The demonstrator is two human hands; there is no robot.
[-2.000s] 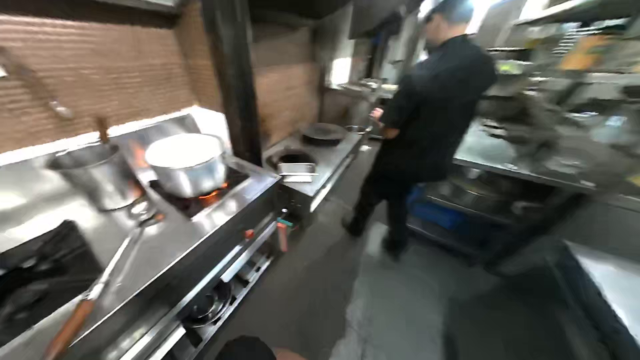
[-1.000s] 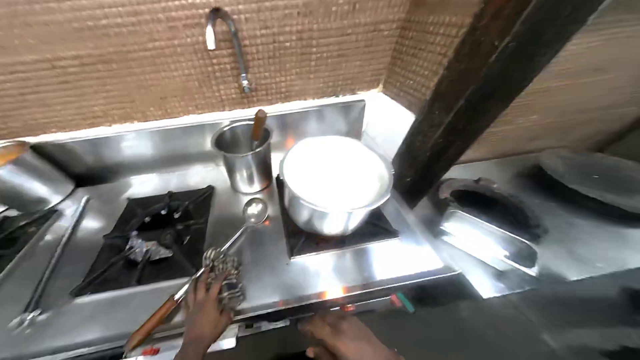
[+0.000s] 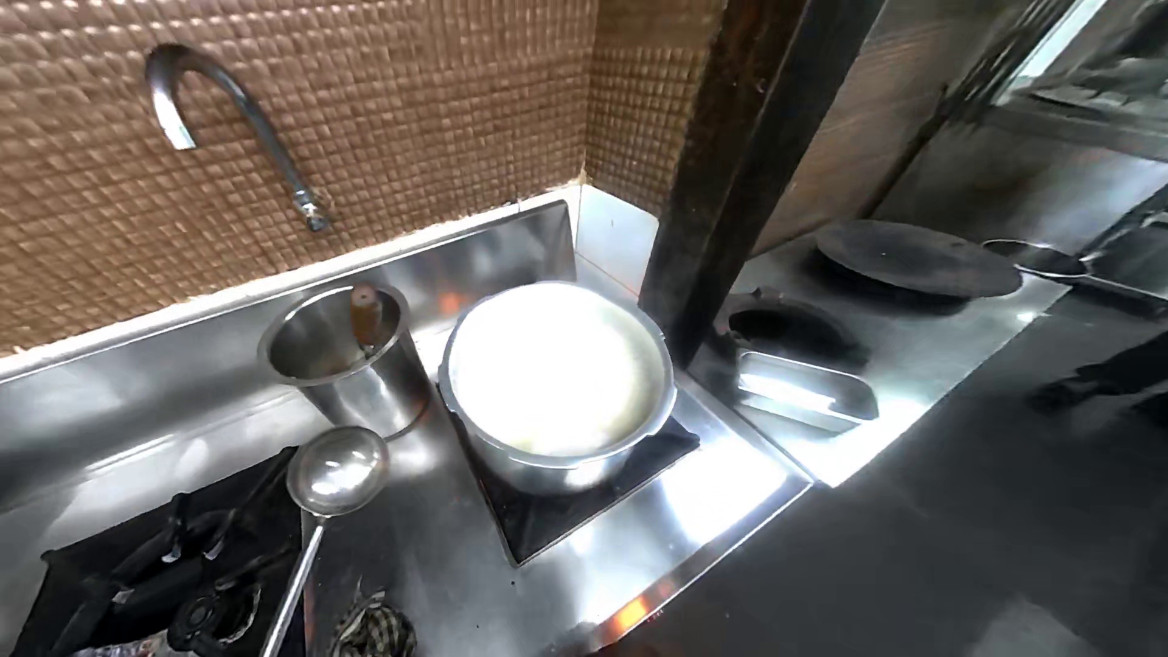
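Observation:
Neither of my hands shows in the head view. A large metal pot point(image 3: 566, 374) with white contents stands on the black burner point(image 3: 538, 511) at the centre. Left of it is a tall steel container point(image 3: 365, 365) with a wooden handle point(image 3: 366, 315) sticking up out of it. A steel ladle point(image 3: 338, 470) lies bowl up in front of the container, its shaft running to the bottom edge. A checked cloth point(image 3: 376, 630) is partly visible beside the shaft, cut off by the bottom edge.
An unlit-looking burner grate point(image 3: 173, 557) lies at the lower left. A curved tap point(image 3: 246, 109) comes out of the tiled wall. A dark pillar point(image 3: 739, 164) rises behind the pot. To the right, a steel tray point(image 3: 808, 388) and a flat round griddle point(image 3: 917, 258) sit on another counter.
Both hands, seen at the bottom one second ago with the left at the cloth and ladle handle, are out of view. The view has turned from the person in dark clothes to the stove.

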